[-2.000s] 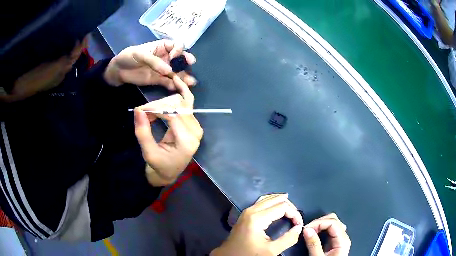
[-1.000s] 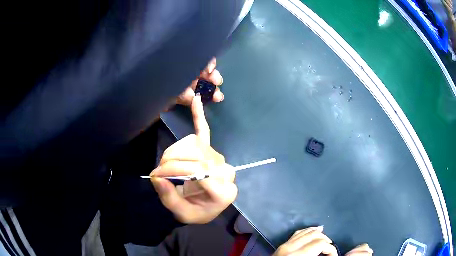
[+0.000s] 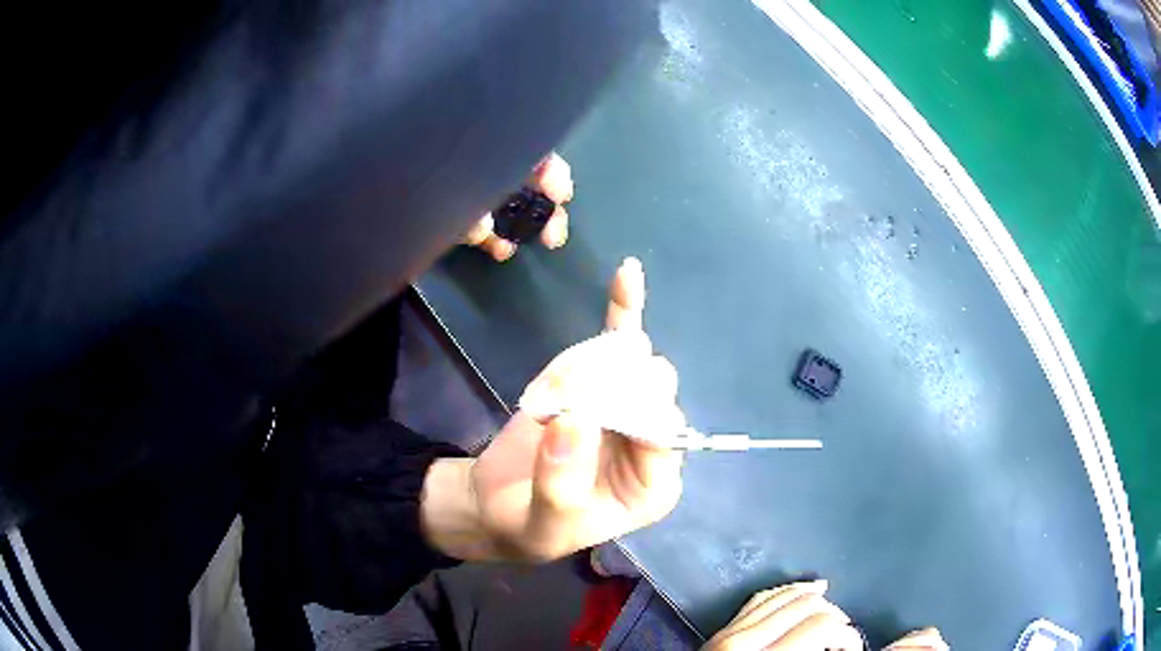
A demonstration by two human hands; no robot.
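Observation:
At the bottom edge, my left hand [image 3: 787, 621] shows only its curled fingers, cut off by the frame. My right hand [image 3: 919, 640] shows only fingertips just to its right. A small dark patch lies between them; I cannot tell whether it is a held part. A loose black housing [image 3: 816, 374] lies on the bench [image 3: 713, 305] above my hands. At left, a neighbour's near hand [image 3: 573, 458] holds a thin white lead [image 3: 764, 444] pointing right. The neighbour's other hand [image 3: 558, 178] holds a black housing [image 3: 522, 216].
The neighbour's dark head and clothing [image 3: 318, 153] fill the upper left. A pale-edged green belt [image 3: 993, 165] curves along the right. A clear box [image 3: 1048, 640] is cut off at bottom right. A blue tray [image 3: 1114, 64] shows at top right. Dark specks dot the bench.
The view has shifted, so the neighbour covers more and my hands sit lower, mostly cut off. The neighbour's near hand has moved away from the housing in the other hand, the lead still held.

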